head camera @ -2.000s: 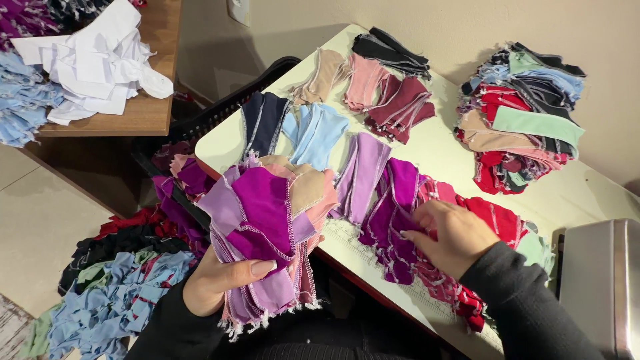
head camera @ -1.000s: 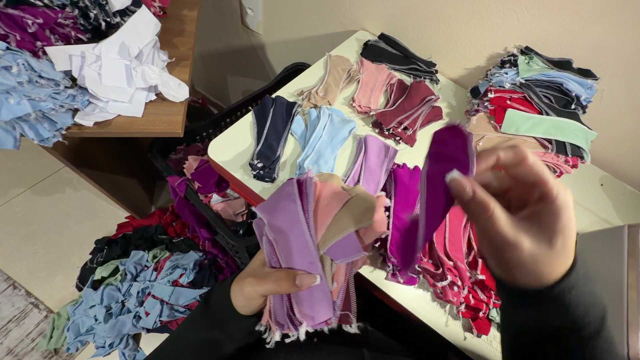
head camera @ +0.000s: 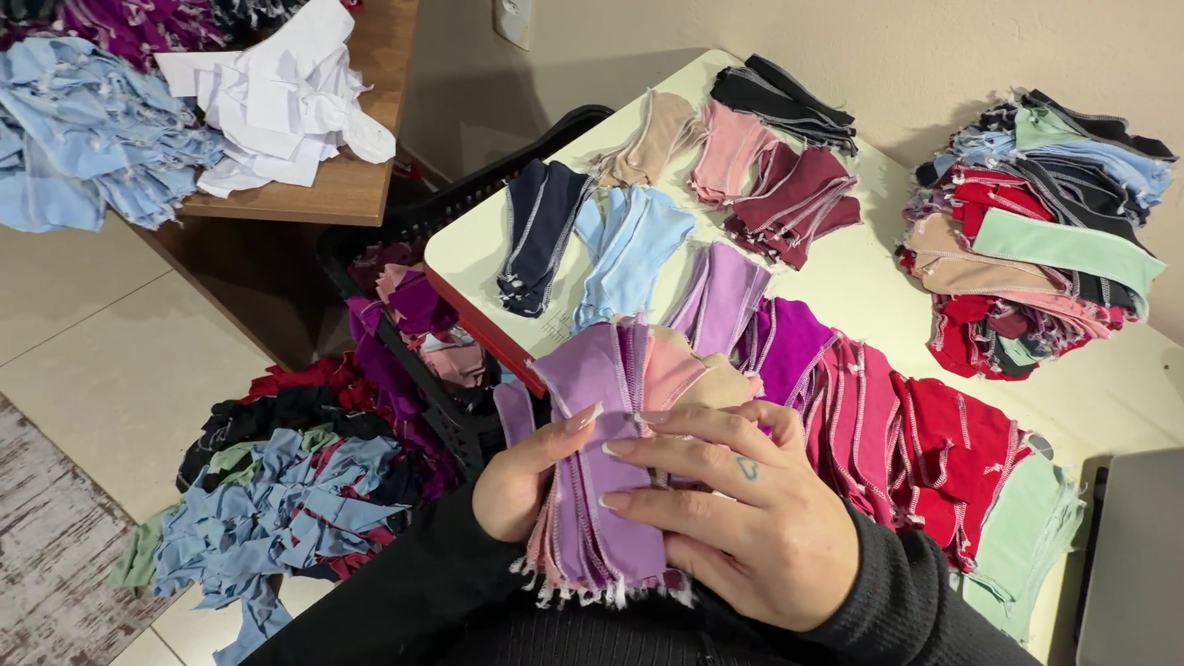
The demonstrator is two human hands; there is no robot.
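Observation:
My left hand (head camera: 536,472) grips a bundle of fabric strips (head camera: 606,444), with a lilac strip on top and pink and beige ones fanned beneath. The fingertips of my right hand (head camera: 740,499) rest on the lilac strip, its thumb side partly hidden. Beyond the bundle, sorted piles lie on the white table: navy strips (head camera: 541,236), light blue strips (head camera: 634,250), lilac strips (head camera: 720,296), beige, pink, maroon and black ones. Purple strips (head camera: 786,347), raspberry strips (head camera: 851,425), red strips (head camera: 957,462) and mint strips (head camera: 1027,546) run along the near edge to the right.
A tall mixed stack of strips (head camera: 1036,231) stands at the table's back right, near a grey box-like object (head camera: 1138,555). At left, a wooden shelf (head camera: 361,194) bears white and blue scraps. A black plastic basket (head camera: 444,398) and a scrap heap (head camera: 277,499) sit below.
My right hand held a purple strip above the table a second ago; now it is on the bundle in my left hand, and that strip is no longer seen between its fingers.

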